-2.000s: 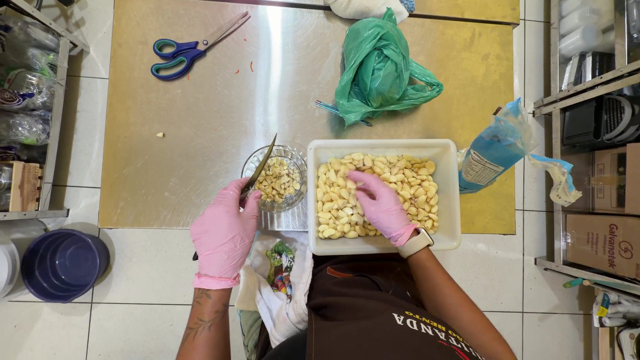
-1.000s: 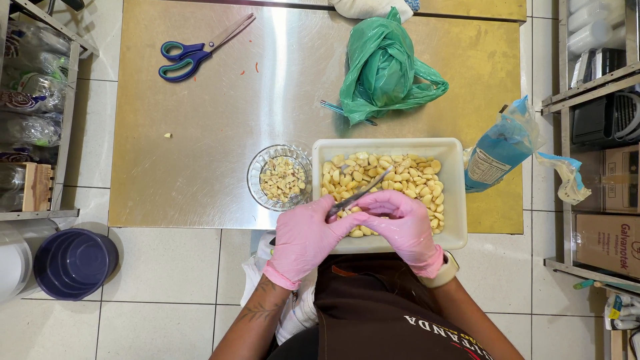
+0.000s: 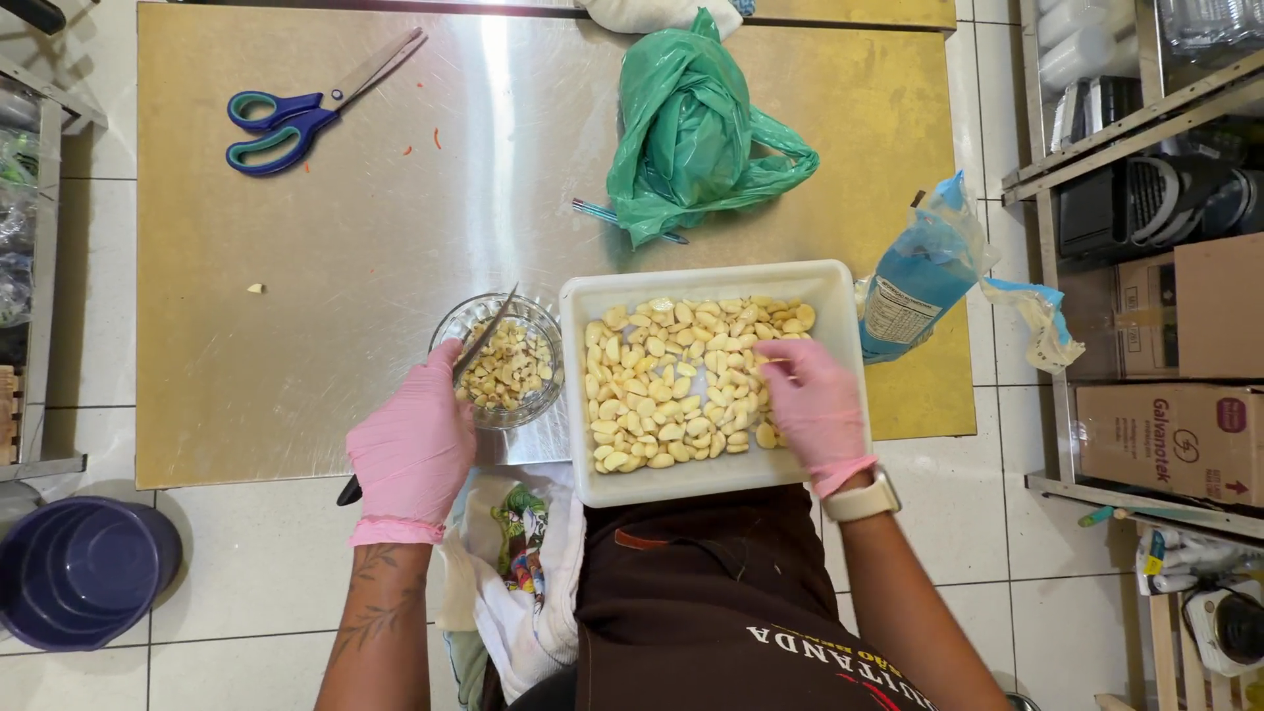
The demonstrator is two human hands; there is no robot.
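Observation:
My left hand (image 3: 420, 439), in a pink glove, grips a knife (image 3: 484, 336) whose blade points up over a round glass bowl (image 3: 551, 397). Small cut pieces (image 3: 506, 367) lie in this bowl. Just right of it stands a white plastic tub (image 3: 716, 275) with many pale, peeled cloves that look like garlic (image 3: 652, 395). My right hand (image 3: 812, 405), also gloved in pink, is over the tub's right side with its fingertips at the cloves. Whether a clove is between those fingers cannot be made out.
Blue-handled scissors (image 3: 296, 114) lie at the table's upper left, a small pale piece (image 3: 257, 288) below them. A green plastic bag (image 3: 686, 128) and a pen (image 3: 627, 220) are behind the tub. An opened blue package (image 3: 913, 286) stands right. Shelves flank the table; a dark blue bucket (image 3: 89, 573) is on the floor.
One second ago both hands were together over the tub with the knife. Since then my left hand has moved left to the glass bowl with the knife, and my right hand has moved to the tub's right side.

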